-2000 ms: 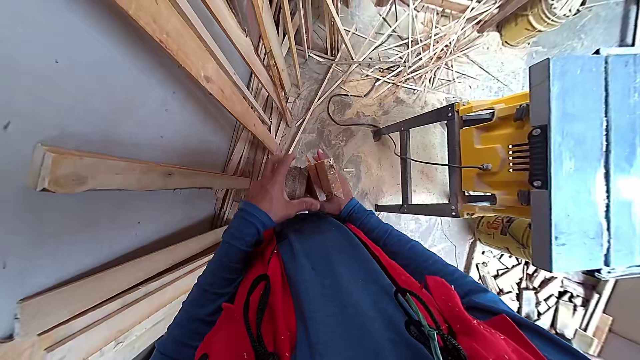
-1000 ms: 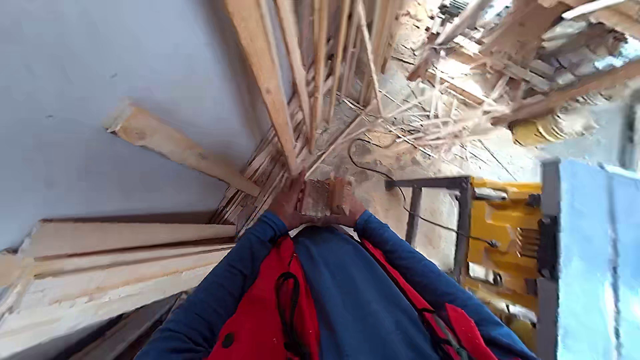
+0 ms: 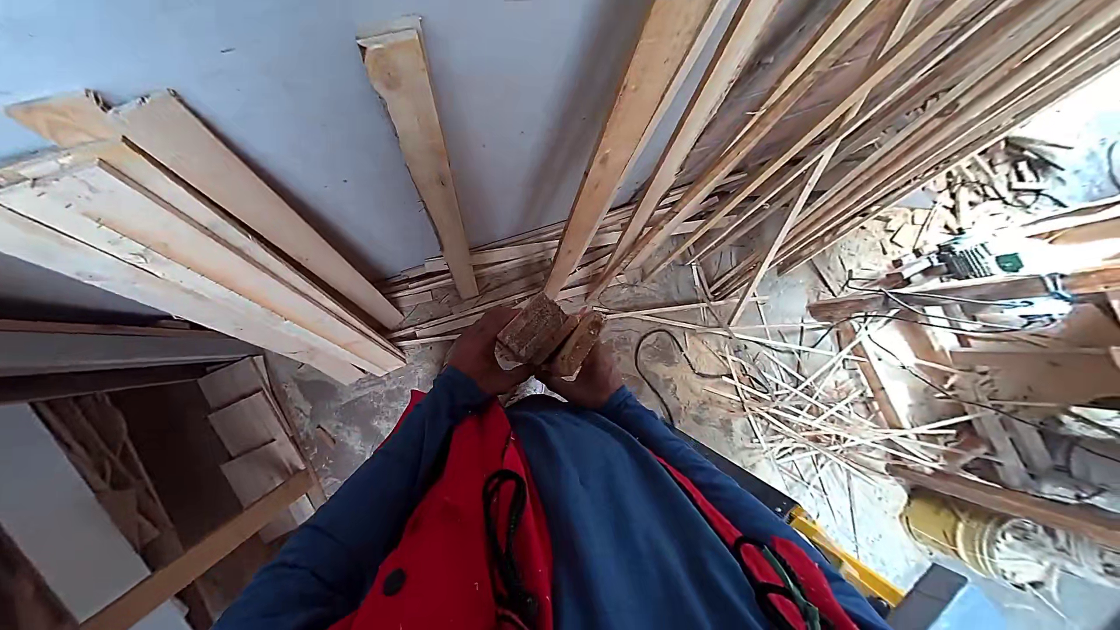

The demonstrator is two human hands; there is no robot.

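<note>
Close to my body, my left hand (image 3: 483, 354) grips a short, thick wooden block (image 3: 532, 329) with a rough brown face. My right hand (image 3: 595, 374) holds a thinner wood piece (image 3: 577, 344), tilted beside the block. The two pieces are side by side, near or touching at their lower ends; whether each is one piece or several stacked cannot be told. My palms and most of my fingers are hidden beneath the wood.
Long boards (image 3: 254, 254) lean at the left, and one short board (image 3: 424, 149) leans on the wall. Tall strips (image 3: 787, 149) stand ahead and right. Thin offcuts (image 3: 814, 402) and a black cable (image 3: 643, 367) lie on the floor. A yellow bucket (image 3: 949, 529) is at lower right.
The view has swung left, so the yellow-framed machine with the pale top is now mostly out of sight. My hands remain together before my body, with the wood pieces now tilted apart at their tops.
</note>
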